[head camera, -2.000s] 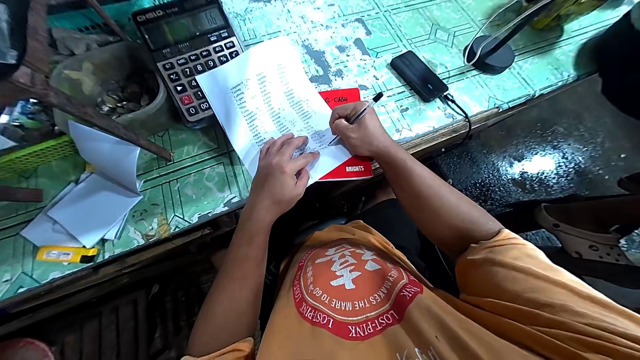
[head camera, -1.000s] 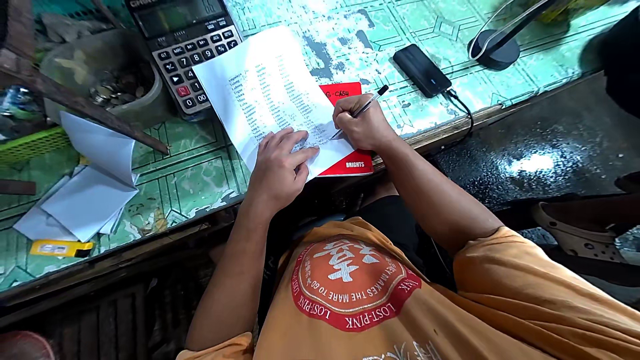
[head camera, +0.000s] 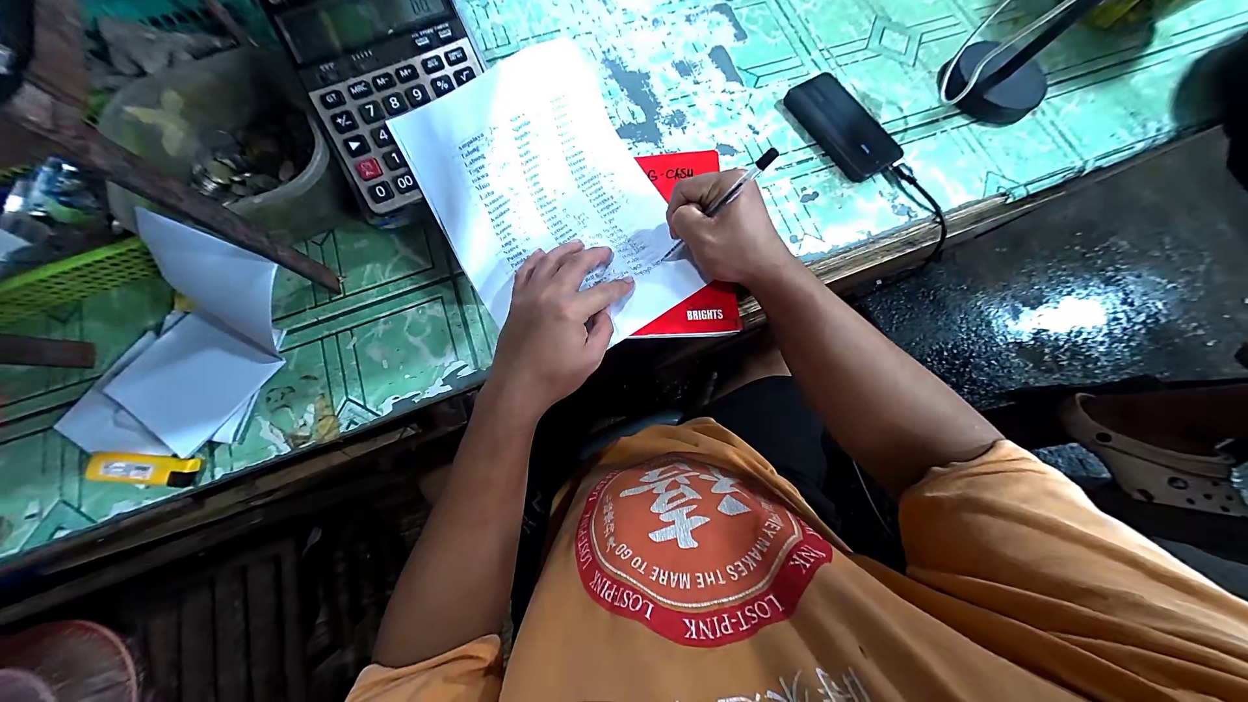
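Observation:
A white sheet of paper (head camera: 546, 146) with columns of writing lies on a red notebook (head camera: 694, 310) near the table's front edge. My left hand (head camera: 561, 317) rests flat on the lower part of the sheet, its fingers apart. In my right hand (head camera: 726, 229) is a pen (head camera: 741, 183), its tip on the sheet's lower right and its dark end pointing up and to the right. The sheet's upper left corner overlaps a desk calculator (head camera: 390, 102).
A plastic tub (head camera: 317, 185) with coins stands at the left, behind a wooden bar (head camera: 195, 200). Nearby are folded white papers (head camera: 195, 380), a yellow lighter-like item (head camera: 143, 469) and a green basket (head camera: 83, 278). A black power bank (head camera: 842, 127) with a cable and a round black stand base (head camera: 993, 83) are at the right.

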